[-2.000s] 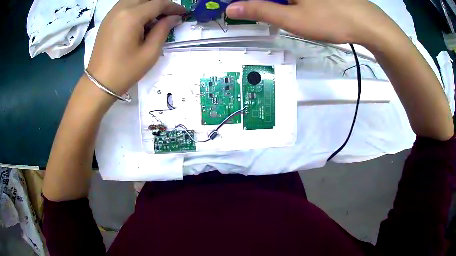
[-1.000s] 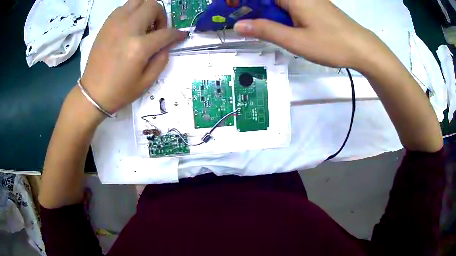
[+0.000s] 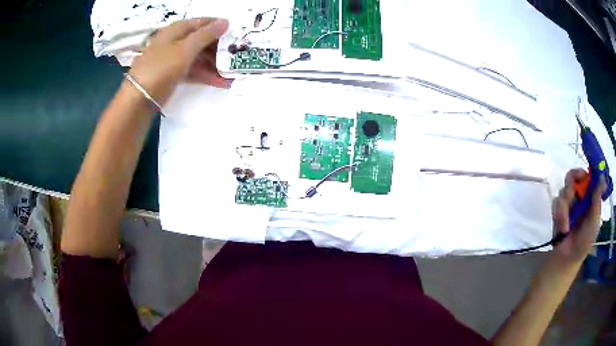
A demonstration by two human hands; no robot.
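A white housing [image 3: 202,176] lies nearest me, with a main circuit board [image 3: 325,147], a plain green board [image 3: 375,162] bearing a black disc, and a small board [image 3: 261,192]. Thin wires join the boards. A second housing [image 3: 267,34] with similar boards lies beyond it, cut off by the top edge. My left hand [image 3: 179,57] is at its near left corner, fingers around the edge; the contact is partly hidden. My right hand [image 3: 574,213] holds a blue glue gun [image 3: 594,159] with an orange trigger at the far right, nozzle pointing up and away.
White cloth [image 3: 473,223] lies under the housings. Long narrow white bars [image 3: 486,155] with thin looped wires lie to their right. A white crumpled pile with black spots [image 3: 128,20] is at the upper left. The black cord [image 3: 530,249] runs along the cloth's front edge.
My right hand has carried the glue gun from the far housing to the far right. My left hand has moved from the wires to the housing's left corner. The view has shifted, showing more of the far housing.
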